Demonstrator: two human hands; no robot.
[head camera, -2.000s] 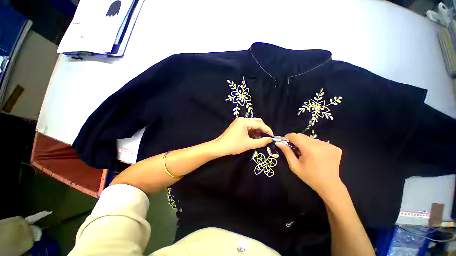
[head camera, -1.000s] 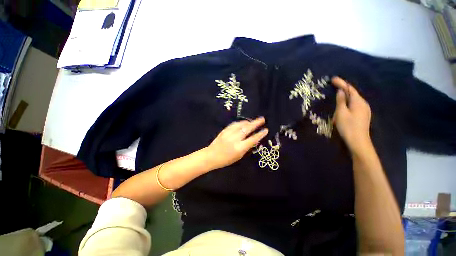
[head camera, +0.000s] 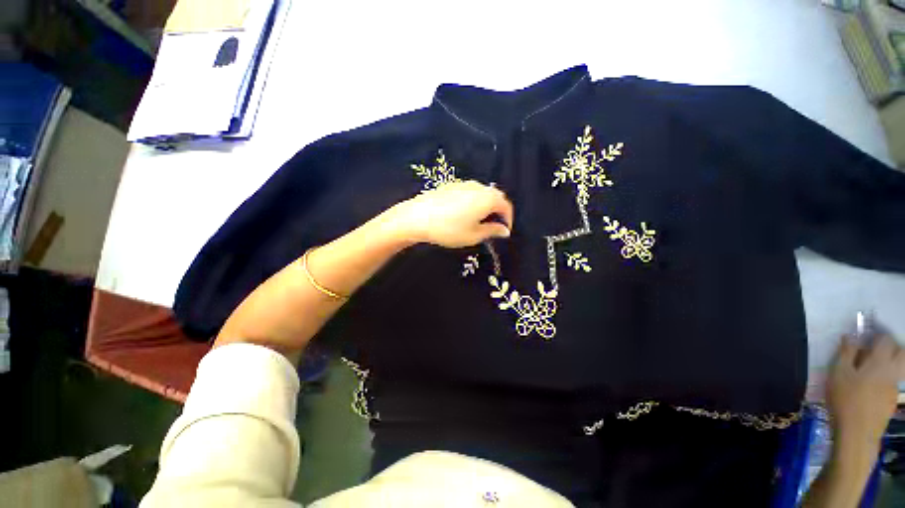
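Observation:
A black garment (head camera: 685, 218) lies spread on the white table, its stand collar (head camera: 511, 104) at the back. Cream flowers (head camera: 536, 310) and a stepped pale trim line (head camera: 568, 236) mark its chest; scalloped embroidery (head camera: 729, 415) runs along its lower edge. My left hand (head camera: 468, 213) is on the left chest beside the placket, fingers curled on the black cloth and partly over a flower. My right hand (head camera: 861, 372) is off the garment at the table's right edge, blurred, its fingertips at a small silvery object that looks like thread snips (head camera: 862, 322).
Papers in a blue-edged folder (head camera: 203, 84) lie at the table's far left. An orange-red crate (head camera: 139, 342) is under the left edge, a blue crate (head camera: 794, 461) below the right edge. A stack of items (head camera: 878, 45) is at the far right corner.
My right hand has moved from the right chest flowers to the table's right edge. My left hand has moved up the chest. The garment has shifted left and its lower scalloped edge shows more.

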